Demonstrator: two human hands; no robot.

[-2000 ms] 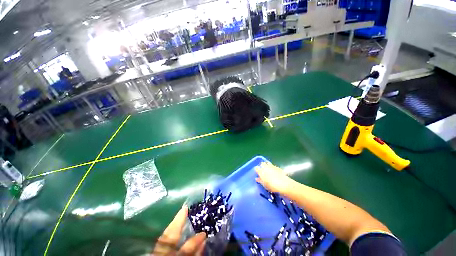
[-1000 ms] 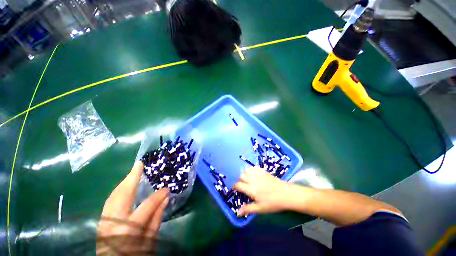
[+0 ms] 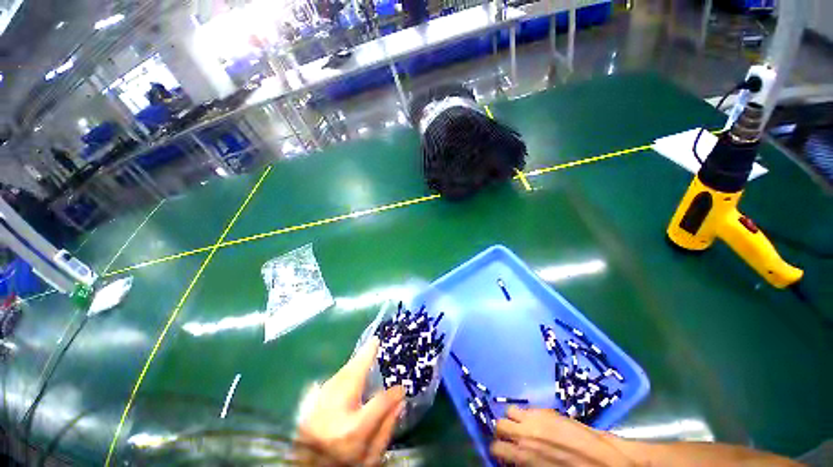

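Observation:
A clear parts bag (image 3: pixel 409 354), open at the top and full of small black-and-white parts, stands left of the blue tray. My left hand (image 3: pixel 352 410) grips its near left side. The blue tray (image 3: pixel 511 315) holds loose black-and-white parts in a heap at its right (image 3: pixel 585 378) and a smaller group at its left; one part lies alone near its far corner. My right hand (image 3: pixel 548 440) is in the tray's near end, fingers bent down at the smaller group. Its fingertips are partly hidden, so I cannot tell if it grips any parts.
A flat clear bag (image 3: pixel 297 290) and a thin white strip (image 3: pixel 231 396) lie at the left. A black cable bundle (image 3: pixel 466 150) lies at the far side. A yellow heat gun (image 3: pixel 722 214) stands at the right by white paper (image 3: pixel 685 150). A small pale packet (image 3: pixel 111 296) is far left.
The view has tilted up and swung. My right hand first moved from the tray's far end to its near end; since then the smaller left group of parts has shrunk. My left hand stays on the bag.

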